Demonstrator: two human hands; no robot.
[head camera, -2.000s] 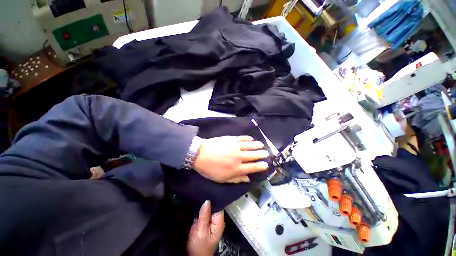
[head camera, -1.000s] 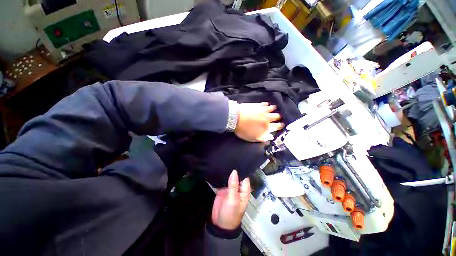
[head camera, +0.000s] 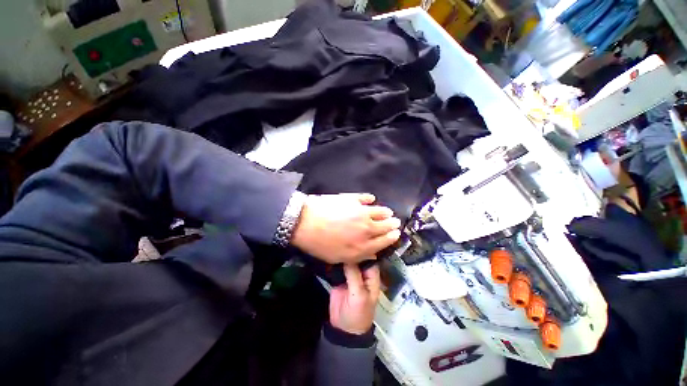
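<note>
Dark cloth (head camera: 377, 162) lies bunched over the white table and runs to the overlock machine (head camera: 482, 207). My left hand (head camera: 343, 228), with a metal watch at the wrist, holds the cloth down just left of the presser foot area (head camera: 413, 230). My right hand (head camera: 354, 298) is below it, with its fingertips at the cloth's near edge, partly hidden by the cloth and my left hand. Orange tension dials (head camera: 520, 288) are on the machine front. Dark red thread snips (head camera: 456, 358) lie on the white table (head camera: 410, 367).
A beige control box (head camera: 154, 15) with a green panel stands at the back left, beside a brown shelf (head camera: 64, 113) with small pale dots. More dark cloth (head camera: 633, 324) lies at the right of the machine. A white machine arm (head camera: 629, 98) and blue cloth (head camera: 599, 24) are at the upper right.
My left hand has moved from the upper side of the cloth down toward its near edge. My right hand has come up to the edge, its fingertips now at the cloth.
</note>
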